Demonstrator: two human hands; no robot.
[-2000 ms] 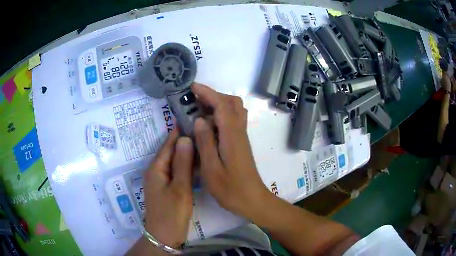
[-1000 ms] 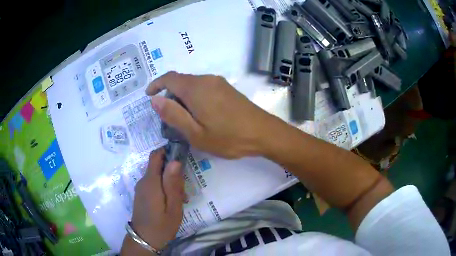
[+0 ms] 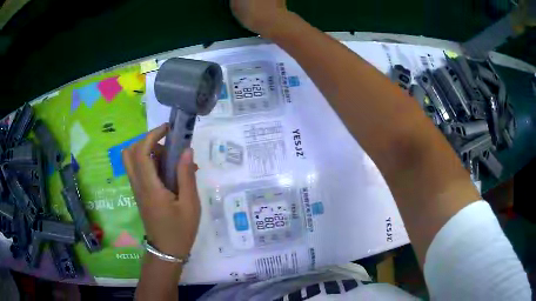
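My left hand point(image 3: 161, 188) grips the grey handle of a handheld fan point(image 3: 181, 88) over the seam between the green and white sheets. The fan's round head points up and its grille faces right. The handle looks closed, with no coloured battery showing. My right hand point(image 3: 258, 13) is at the top edge of the picture over the dark green conveyor belt, partly cut off. Its fingers are out of view, so I cannot tell whether it holds anything.
Grey housing pieces point(image 3: 464, 106) are piled on the right, partly behind my right forearm. More grey pieces point(image 3: 26, 194) are piled at the left on the green sheet point(image 3: 111, 200). The white printed sheet point(image 3: 347, 194) covers the bench middle. The conveyor belt point(image 3: 147, 26) runs beyond the bench edge.
My right hand has left the handle and reached forward over the belt. My left hand has moved left, still holding the fan, its head now in clear view. The camera view has shifted left.
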